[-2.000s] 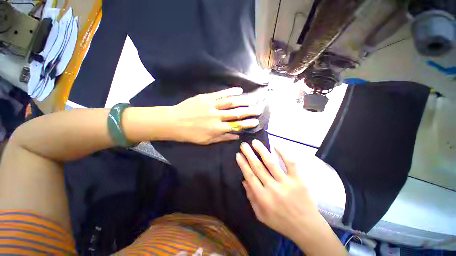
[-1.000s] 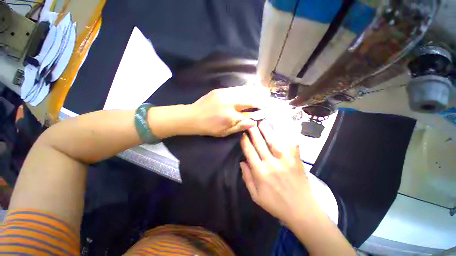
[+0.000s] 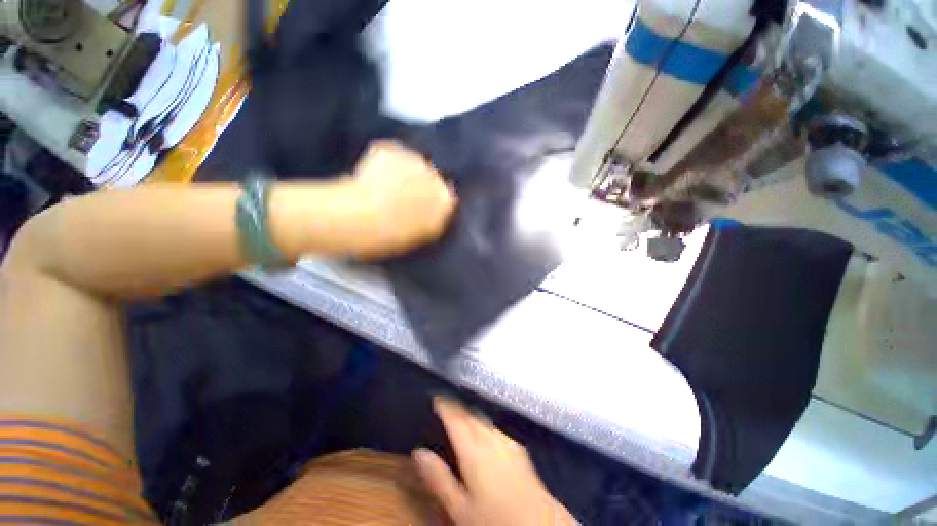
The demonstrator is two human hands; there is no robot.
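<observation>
My left hand [image 3: 396, 205] is blurred and closed on the black cloth panel [image 3: 462, 272], left of the needle area. The panel lies across the white table, with a pointed corner towards me. My right hand [image 3: 483, 467] is below the table's front edge, over the dark cloth at my lap, with fingers apart and no cloth seen in it. The presser foot and needle [image 3: 616, 190] of the sewing machine [image 3: 668, 62] stand right of the panel under bright glare.
Black curved pieces [image 3: 765, 329] lie right of the needle. White cut pieces [image 3: 170, 98] with black strips lie at upper left by a second machine [image 3: 77, 41]. Orange-yellow tape [image 3: 211, 139] is beside them. A ruler tape [image 3: 545, 406] runs along the table's front edge. Dark cloth [image 3: 257, 380] hangs over my lap.
The black panel has moved left, away from the needle, with my left hand, baring white table. My right hand has left the cloth at the needle and dropped towards my lap.
</observation>
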